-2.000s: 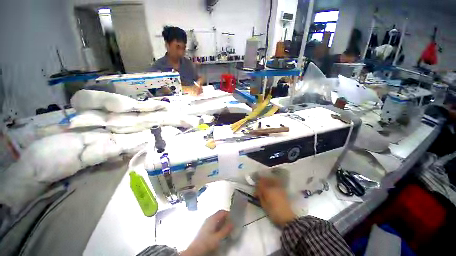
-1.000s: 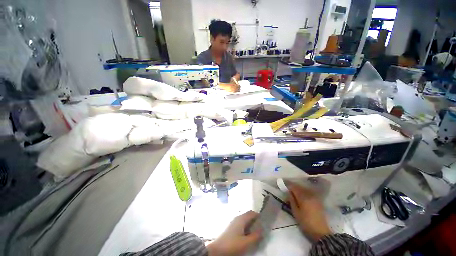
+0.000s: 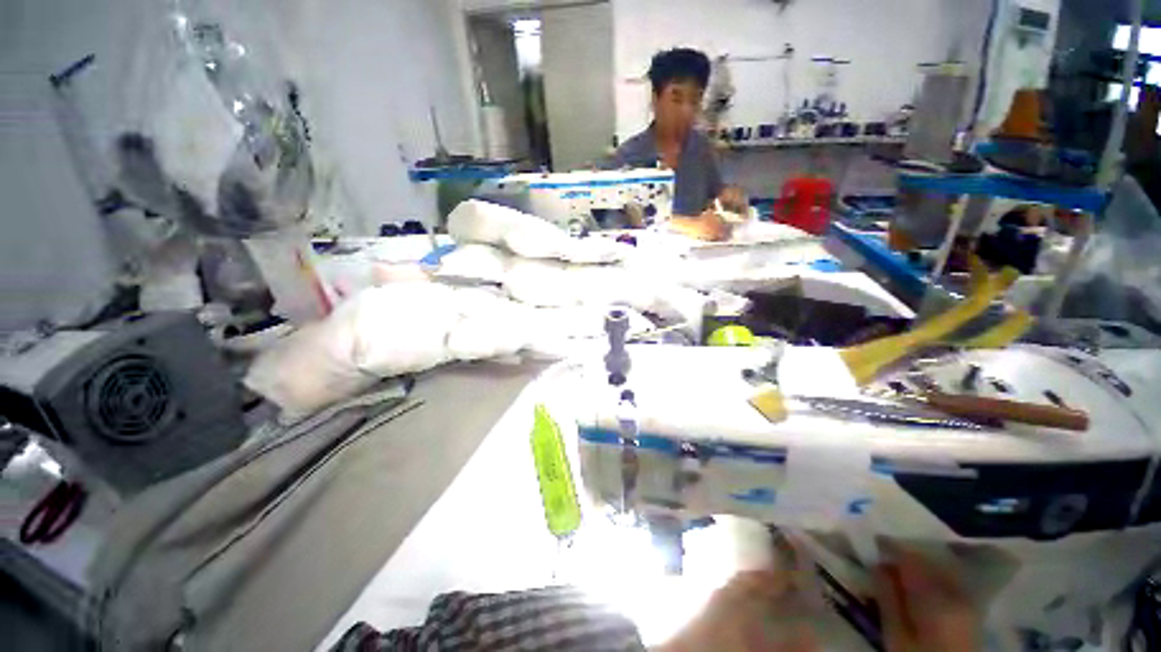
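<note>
The white sewing machine head (image 3: 777, 474) stands in front, with a bright glare at its needle area (image 3: 656, 560). A lime-green tag (image 3: 555, 471) is left of the needle. My left hand (image 3: 751, 611), blurred at the bottom edge right of the needle, is at a small grey fabric piece (image 3: 792, 560), which shows only faintly. Dark thread snips (image 3: 851, 604) lie between my hands. My right hand (image 3: 936, 596) is blurred under the machine arm, right of the snips; its fingers and anything in them are unclear.
Grey cloth (image 3: 382, 471) lies left, with white padded bundles (image 3: 408, 331) behind. A grey box with a fan (image 3: 134, 395) and red-handled scissors (image 3: 54, 512) are far left. A wooden-handled tool (image 3: 1012, 410) and yellow strips (image 3: 942, 329) are on or behind the machine. A person (image 3: 681, 140) sits opposite.
The view has turned left, so the machine and both hands appear further right and lower. The grey box and red-handled scissors have come into view; the black scissors have mostly left it.
</note>
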